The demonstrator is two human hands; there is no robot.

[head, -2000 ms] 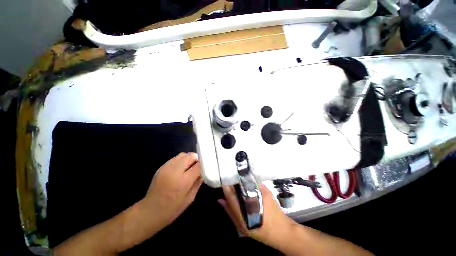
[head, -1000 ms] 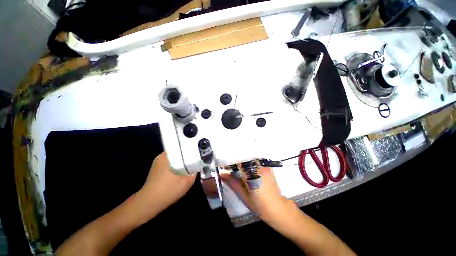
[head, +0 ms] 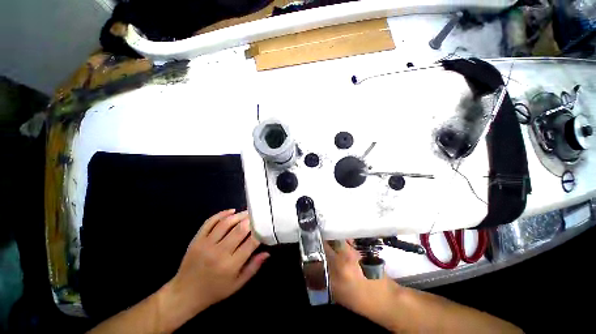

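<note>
A large black garment piece [head: 157,202] lies on the white table left of and below the white sewing machine head [head: 405,124]. My left hand [head: 219,254] lies on the cloth beside the head's left edge, fingers slightly spread and pointing towards the needle area. My right hand [head: 353,277] is behind the chrome take-up lever guard [head: 315,264]; its fingers are partly hidden under the head, and whether they grip cloth cannot be seen. The needle and presser foot are hidden.
Red-handled scissors [head: 451,249] lie right of my right hand, with a shiny clear packet [head: 526,236] beyond. A tan strip [head: 323,49] lies behind the head. A black band [head: 511,163] wraps the machine arm. A metal spool part [head: 575,132] is at the far right.
My left hand has come out from beside the head and rests more openly on the cloth. Black cloth covers the table front under the needle area again. The camera view has shifted.
</note>
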